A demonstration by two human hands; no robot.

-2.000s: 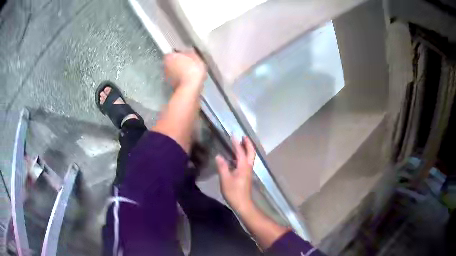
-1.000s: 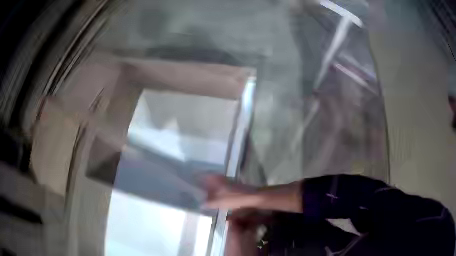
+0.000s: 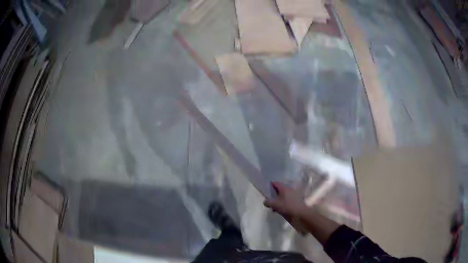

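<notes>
A long, narrow board strip slants from the picture's middle down to the lower right, held over the floor. My right hand is closed around it near its lower end. The hand is slightly blurred. A short part of the strip shows below the hand. My left hand is not in view.
Scrap boards and a long pale strip lie on the concrete floor ahead. Pale metal bars stand beside a large beige panel at right. Stacked sheet edges line the left. A foot shows at the bottom.
The view has swung from the large box with the white panel to the floor. My right hand now holds the strip over the floor, and my left hand has left the picture.
</notes>
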